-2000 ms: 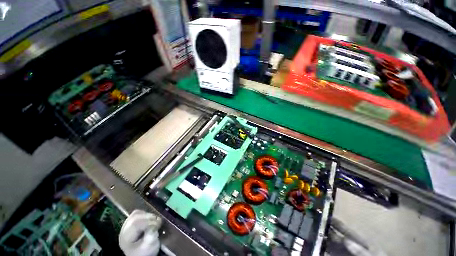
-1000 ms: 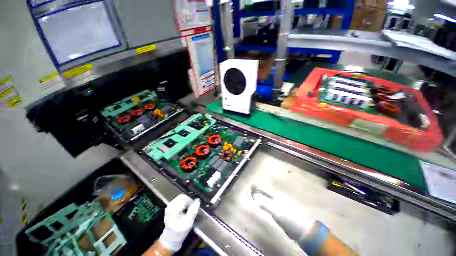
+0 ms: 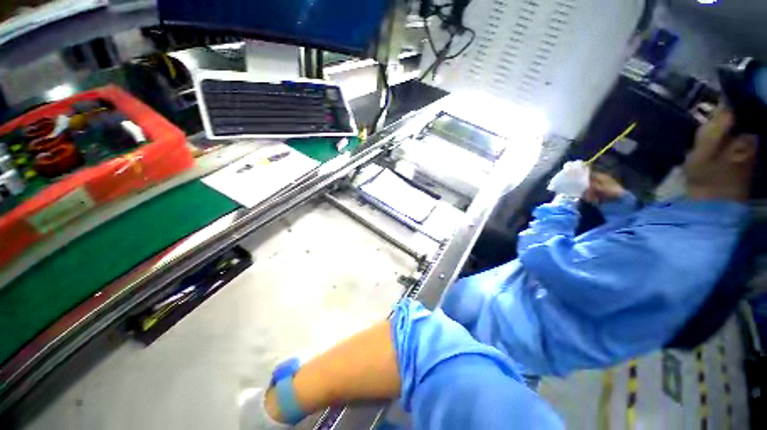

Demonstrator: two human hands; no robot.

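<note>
My right hand (image 3: pixel 254 408), in a white glove with a blue band at the wrist, shows only in part at the bottom edge. Its fingers are cut off, so I cannot tell whether it holds anything. My forearm reaches over the near rail above the pale metal bed (image 3: pixel 294 277). My left hand is out of the picture. A long black tray (image 3: pixel 192 294) with yellow bits inside lies by the far rail.
A coworker (image 3: pixel 631 269) in blue sits at the right, holding a thin yellow item. A white keyboard (image 3: pixel 277 107), monitor (image 3: pixel 277 21) and paper sheet (image 3: pixel 259 172) are behind the rail. A red-orange foam tray (image 3: pixel 160 151) holds a board at left. A crossbar (image 3: pixel 374 225) spans the bed.
The view has swung right, away from the palletised boards and the white fan unit. The keyboard, monitor and coworker now show. My left hand has left the picture; my right is mostly cut off.
</note>
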